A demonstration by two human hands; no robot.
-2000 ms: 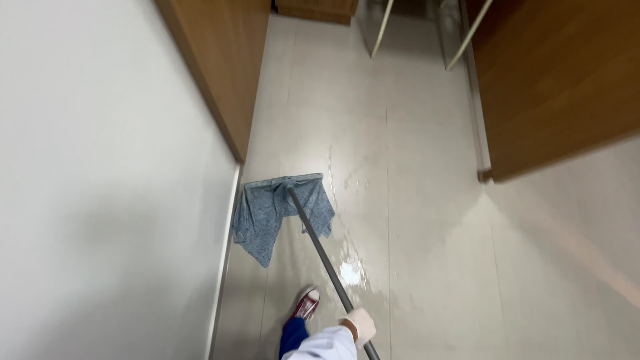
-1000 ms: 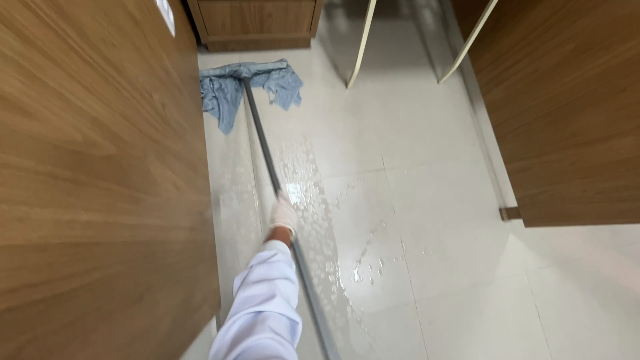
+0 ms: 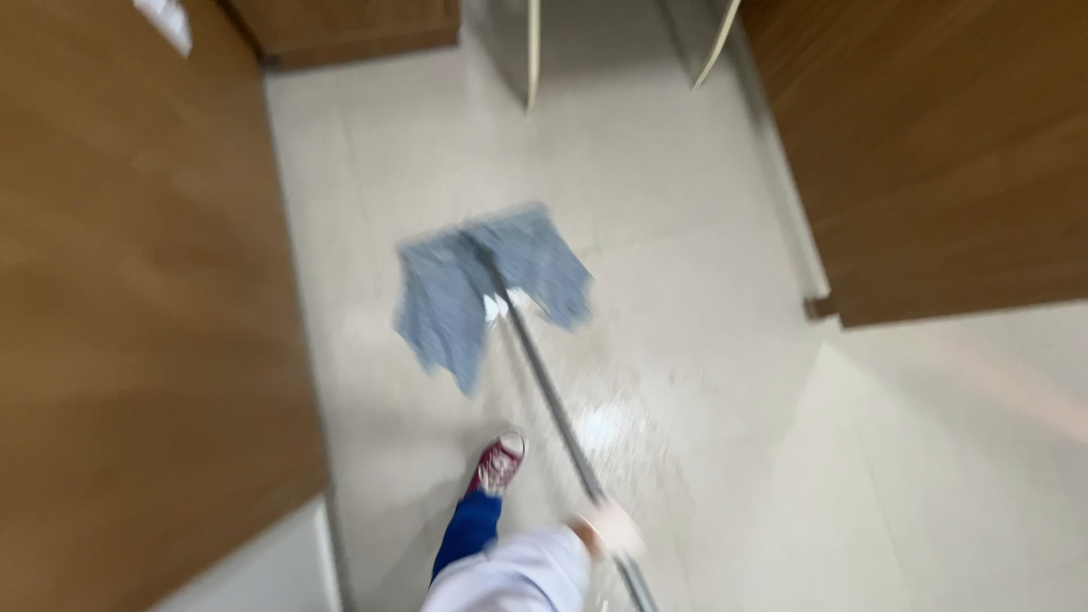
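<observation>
My left hand (image 3: 616, 529), in a pale glove and a white sleeve, is shut around the grey handle (image 3: 548, 387) of a floor mop at the lower middle. The handle runs up and left to the mop head, which carries a blue-grey cloth (image 3: 446, 297) spread on the floor, its two ends trailing toward me. The cloth is blurred. Below it a red sneaker (image 3: 499, 463) with a white toe stands on the floor, under a blue trouser leg. The handle leaves the view at the bottom edge. My right hand is not in view.
Pale floor tiles (image 3: 722, 408) have a wet, shiny patch right of the handle. A wooden panel (image 3: 144, 280) lines the left side and a wooden cabinet (image 3: 365, 30) stands at the top. Another wooden panel (image 3: 943, 153) is at right. Two thin cream legs (image 3: 534, 55) reach down at the top.
From one second ago, the mop cloth has come back from beside the top cabinet to the middle of the floor, nearer me. My left hand still holds the handle.
</observation>
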